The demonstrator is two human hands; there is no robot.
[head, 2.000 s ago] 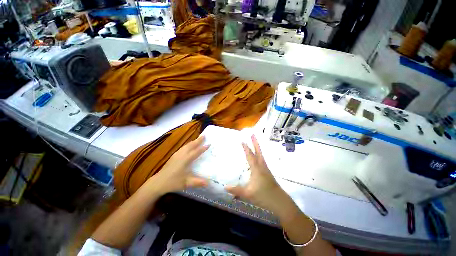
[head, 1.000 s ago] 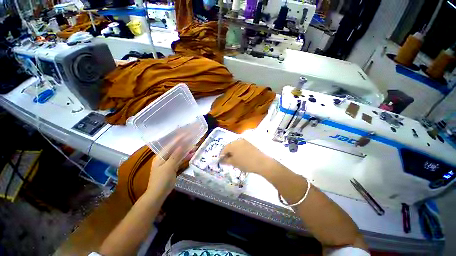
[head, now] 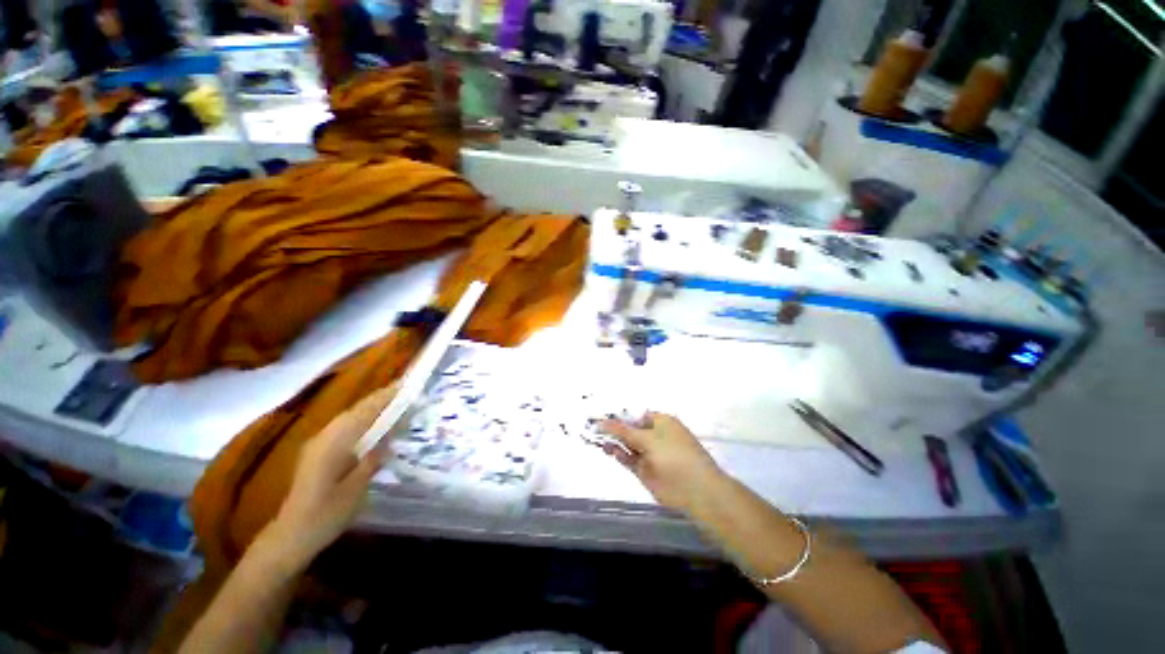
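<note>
A clear plastic box [head: 447, 488] stands open near the table's front edge, with many tiny white and dark pieces inside. My left hand [head: 322, 475] holds its thin lid [head: 427, 363], seen edge-on and tilted up at the box's left side. My right hand [head: 667, 463] is just right of the box, low over the machine bed, with fingertips closed on small white and dark pieces [head: 611, 434]. Similar bits lie beside the fingertips. What each piece is cannot be told.
Rust-brown fabric strips [head: 294, 243], one bundle tied in black [head: 419, 317], lie left and behind. A white sewing machine [head: 767, 326] stands right of the box. Silver snips [head: 837, 437] and a dark red tool [head: 942, 470] lie at right.
The closed box was opened; my left hand took the lid and has turned it edge-on. My right hand moved from inside the box to the bed at its right. The view has shifted right.
</note>
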